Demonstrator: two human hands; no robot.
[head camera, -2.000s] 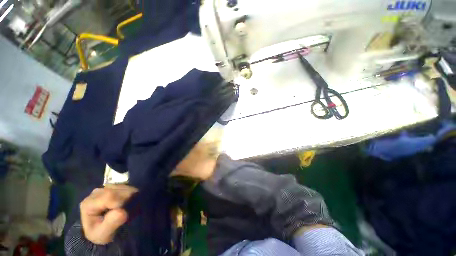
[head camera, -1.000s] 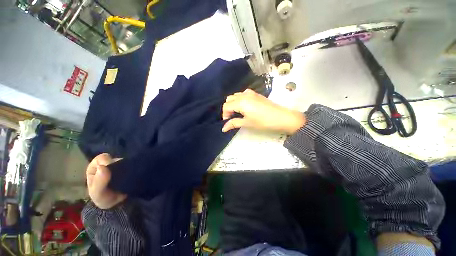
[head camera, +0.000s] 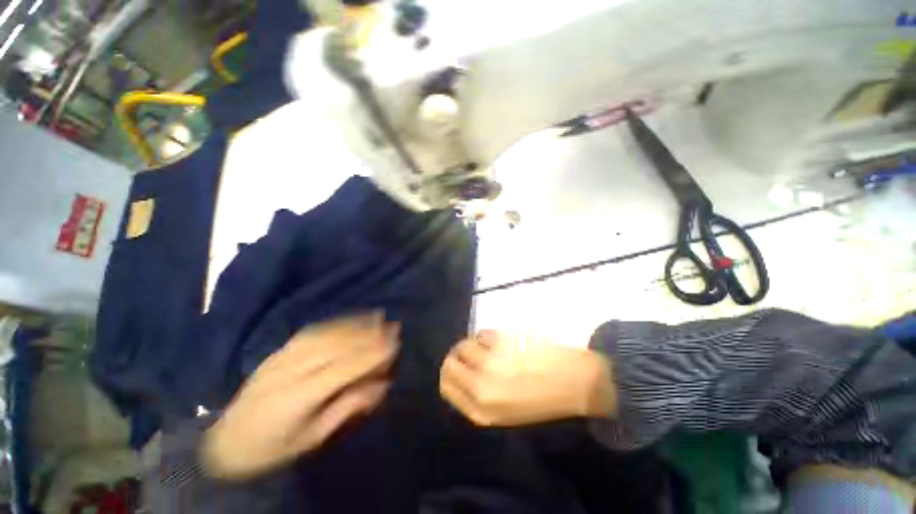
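The navy garment piece (head camera: 301, 261) lies over the left part of the machine table, its upper end at the presser foot area (head camera: 467, 206) under the white sewing machine (head camera: 603, 60). My left hand (head camera: 306, 392) is blurred and lies on top of the cloth, fingers extended and slightly apart. My right hand (head camera: 527, 379) is at the table's front edge with its fingers curled on the garment's right edge, pinching it. The needle point is too blurred to make out.
Black-handled shears (head camera: 703, 226) lie on the machine bed to the right, beside a pinkish tool (head camera: 608, 115). Navy cloth with a tan label (head camera: 140, 218) hangs at the left. A yellow tube frame (head camera: 151, 105) stands at the upper left.
My left hand has moved right from the garment's left end and lies on the cloth. My right hand has moved down to the front edge. The cloth's near end has swung down and straightened.
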